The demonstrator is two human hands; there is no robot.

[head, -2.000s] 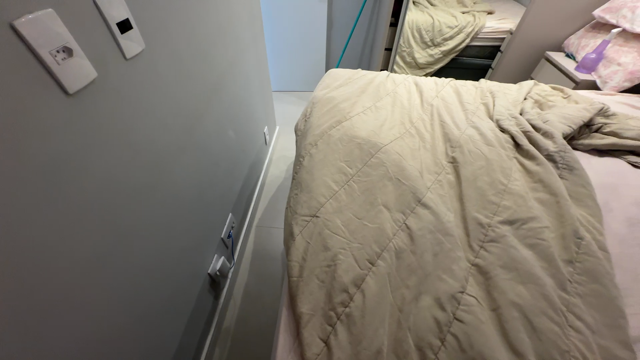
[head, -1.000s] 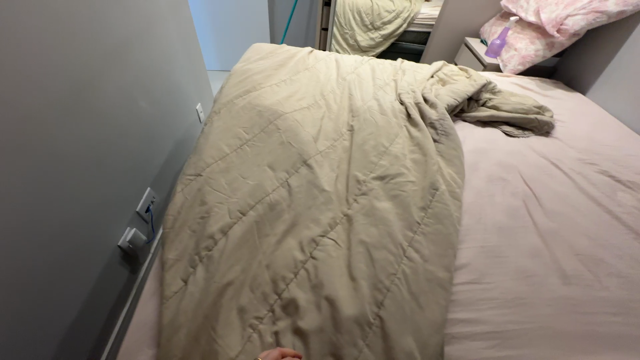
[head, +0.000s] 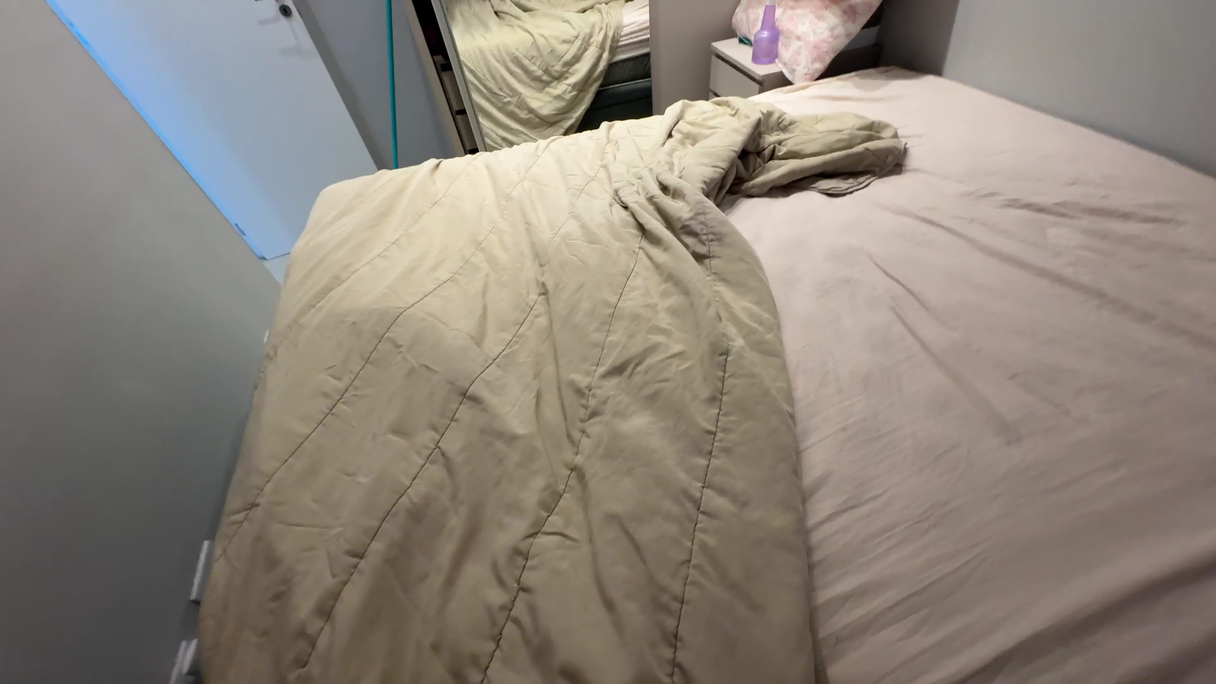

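Note:
Neither my left hand nor my right hand is in the head view. A beige quilted comforter (head: 532,408) covers the left part of the bed and hangs over its left edge. Its far right corner lies bunched in folds (head: 817,152) on the mattress. To the right, a pale pink fitted sheet (head: 988,380) shows with several wrinkles. What my hands touch is hidden below or outside the frame.
A grey wall (head: 95,380) runs close along the left, with wall outlets (head: 201,570) low down. Beyond the bed are a white door (head: 237,104), a teal pole (head: 391,85), a mirror (head: 551,57) and a nightstand (head: 736,71) bearing a purple bottle (head: 766,36). A floral pillow (head: 817,33) is behind it.
Fingers seen at the bottom edge one second ago are out of view. The camera view has shifted. The comforter's far bunched corner still lies on the sheet.

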